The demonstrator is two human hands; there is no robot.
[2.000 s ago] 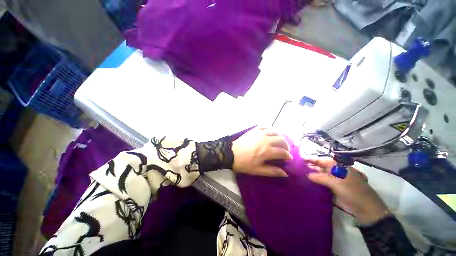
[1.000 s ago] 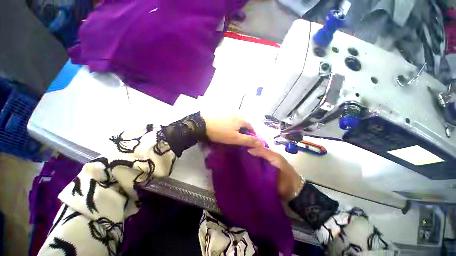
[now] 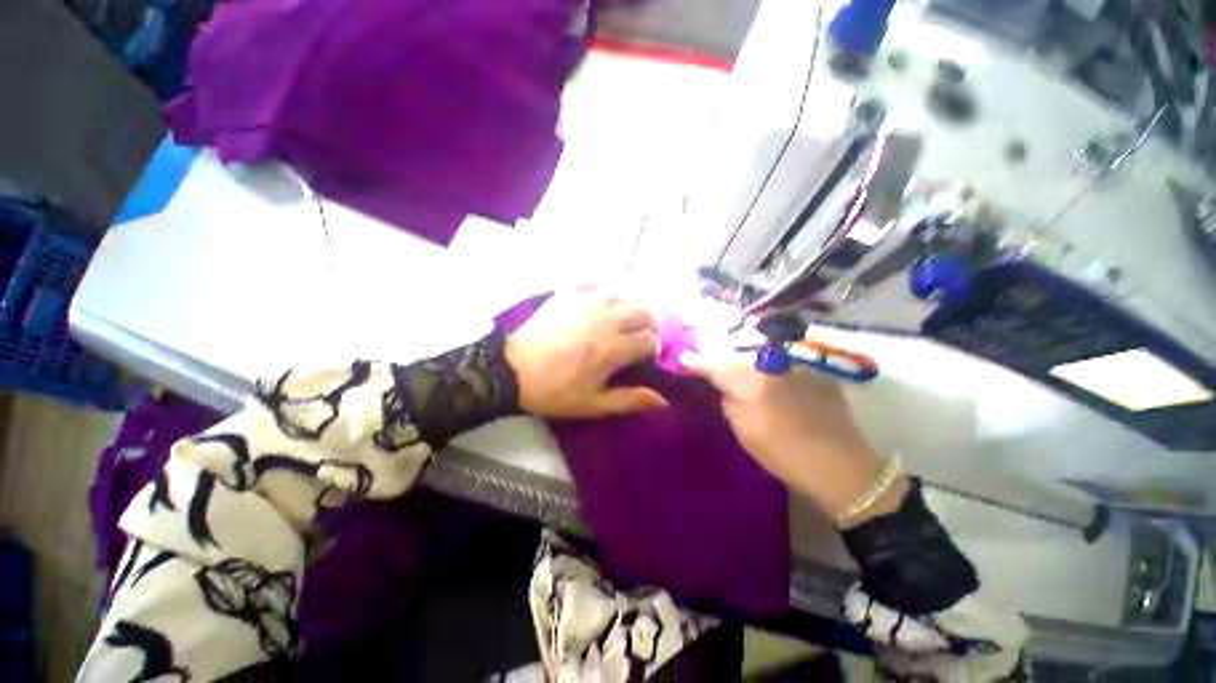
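A purple cloth piece (image 3: 667, 480) lies at the sewing machine's needle area and hangs over the table's front edge. My left hand (image 3: 580, 358) lies flat on its upper left part, thumb apart from the fingers. My right hand (image 3: 787, 420) holds the cloth's right edge at the fingertips, close to the bright light. The sewing machine head (image 3: 827, 174) stands at the right. The needle and presser foot are lost in the glare.
A stack of purple cut pieces (image 3: 387, 107) lies at the table's back left. Orange and blue snips (image 3: 838, 358) lie right of the needle. A blue crate (image 3: 47, 314) stands at the far left. More purple cloth (image 3: 140, 467) hangs below the table edge.
The hands have moved apart from near touching. My left hand has flattened on the cloth, and the cloth is spread wider, with a corner showing behind my left hand.
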